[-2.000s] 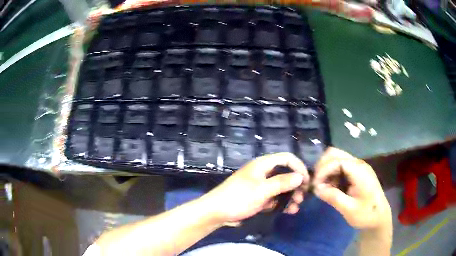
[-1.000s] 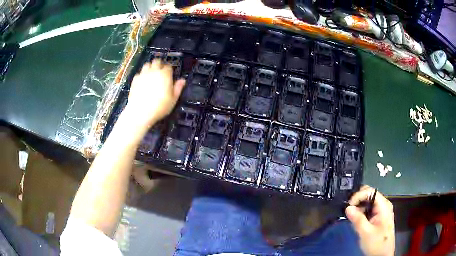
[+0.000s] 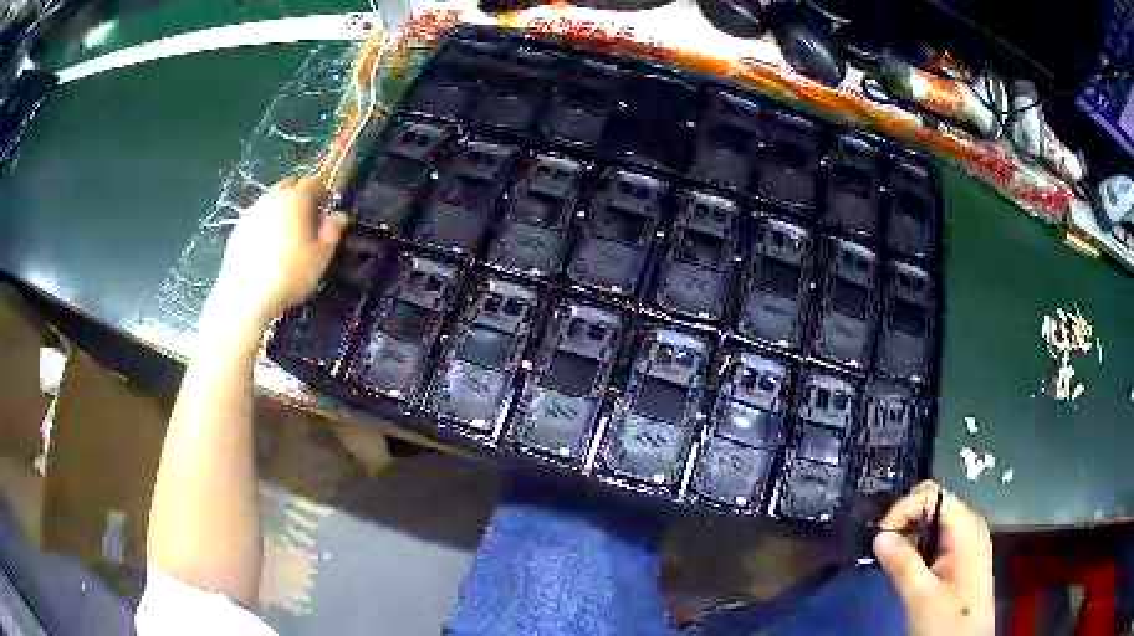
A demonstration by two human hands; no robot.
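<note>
A large black glossy blister tray (image 3: pixel 585 470) lies on the green bench, with three rows of pockets holding black phone housings (image 3: pixel 655 404). My left hand (image 3: pixel 276 245) is at the tray's left edge, its thumb and fingers at the rim; whether it grips the rim is hard to tell. My right hand (image 3: pixel 935 547) is at the tray's front right corner and holds dark thin tweezers (image 3: pixel 933 524) between thumb and fingers. One back-row pocket left of middle looks darker than the others.
Small pale pieces lie in a larger pile (image 3: pixel 1067 348) and a smaller pile (image 3: pixel 982 465) right of the tray. Clear wrinkled film (image 3: pixel 255 186) is stuck on the left. Cables and dark equipment line the back edge. A red stool (image 3: pixel 1063 584) is at lower right.
The hands were together at the front; then the left hand reached over the tray's left pockets and now sits at its left edge. The right hand stays near the right corner with the tweezers.
</note>
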